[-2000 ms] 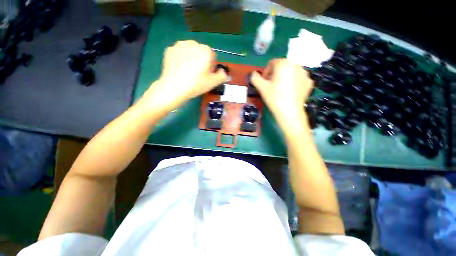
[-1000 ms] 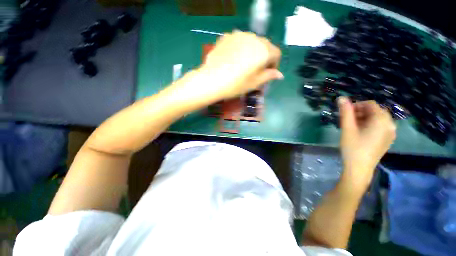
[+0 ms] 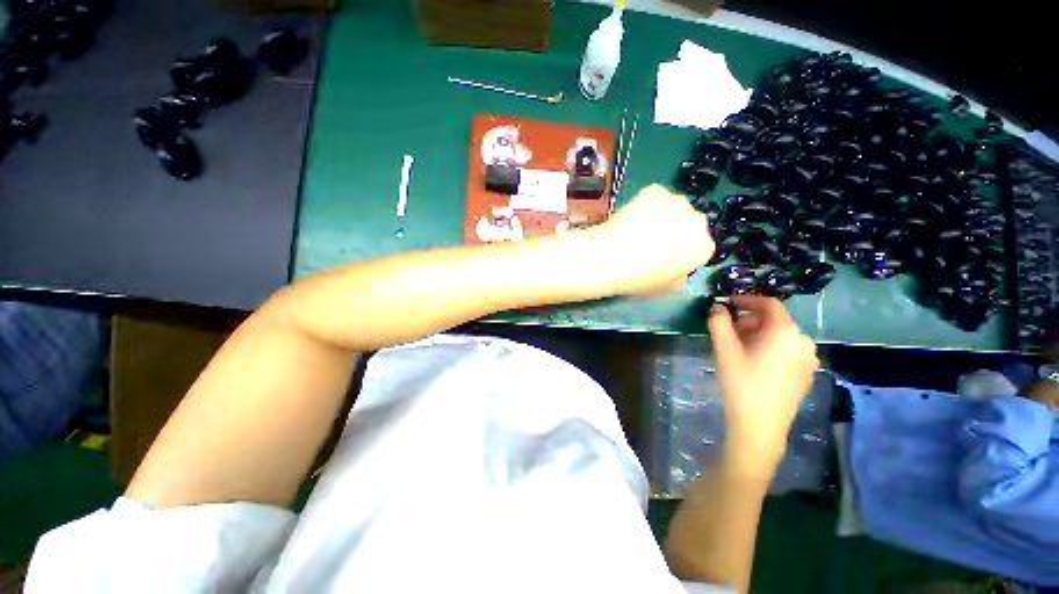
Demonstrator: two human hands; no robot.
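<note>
The reddish-brown fixture point(image 3: 478, 174) lies on the green mat, its near edge hidden by my left forearm. Its visible positions show pale nests with dark blocks beside them and no glossy shells. My left hand point(image 3: 668, 240) is at the near left edge of the shell pile point(image 3: 848, 174); its fingertips are hidden, so I cannot tell what it holds. My right hand point(image 3: 761, 354) is just below the pile's near edge, thumb and finger pinched near a black shell point(image 3: 734, 282); whether it grips that shell is unclear.
A white glue bottle point(image 3: 602, 56) and white tissue point(image 3: 700, 87) stand and lie behind. A thin rod point(image 3: 505, 89), tweezers point(image 3: 625, 151) and a white strip point(image 3: 404, 186) lie around the fixture. More black shells point(image 3: 180, 156) lie on the grey mat point(image 3: 232, 221). A person's blue sleeve shows lower right.
Both hands have left the fixture and moved right to the shell pile. The glossy shells seen in the fixture earlier no longer show there. The tweezers beside it are now uncovered.
</note>
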